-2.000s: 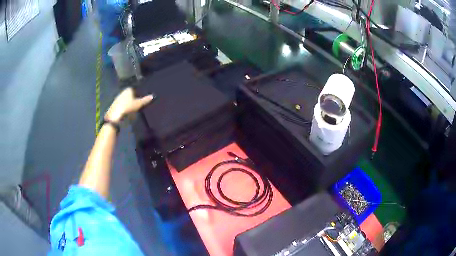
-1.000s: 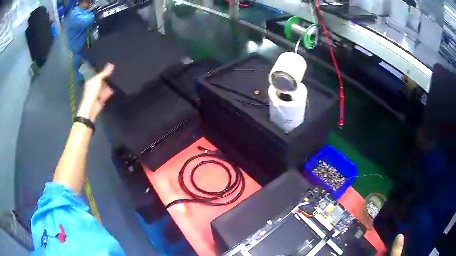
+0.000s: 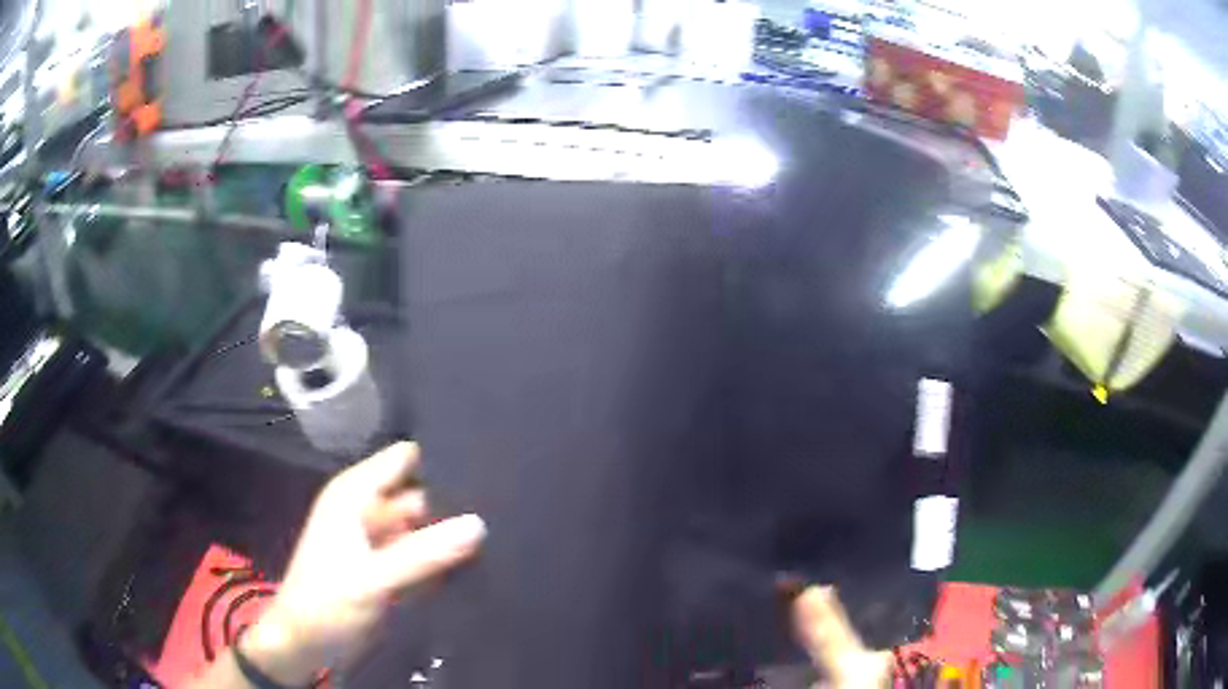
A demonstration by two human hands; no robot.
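Observation:
A large black panel (image 3: 539, 350) stands raised in front of me and fills the middle of the view. Its left part is matte; its right part is darker and shinier, with two white labels near the right edge. I cannot tell whether these are one piece or two. My left hand (image 3: 353, 572), with a dark wristband, grips the lower left edge, thumb in front. My right hand (image 3: 838, 646) is at the lower right, cut off by the bottom edge, its thumb against the panel. The panel hides most of the bench.
White rolls (image 3: 330, 370) stand on a black box at left. A coiled black cable (image 3: 232, 612) lies on the red mat at lower left. Small dark parts (image 3: 1044, 633) lie on red at lower right. A green spool (image 3: 323, 199) and a pale yellow shape (image 3: 1111, 330) are behind.
The view has swung right. The black panel has come from the back left to the front centre. My right hand, earlier barely in view, is now at the panel's lower right.

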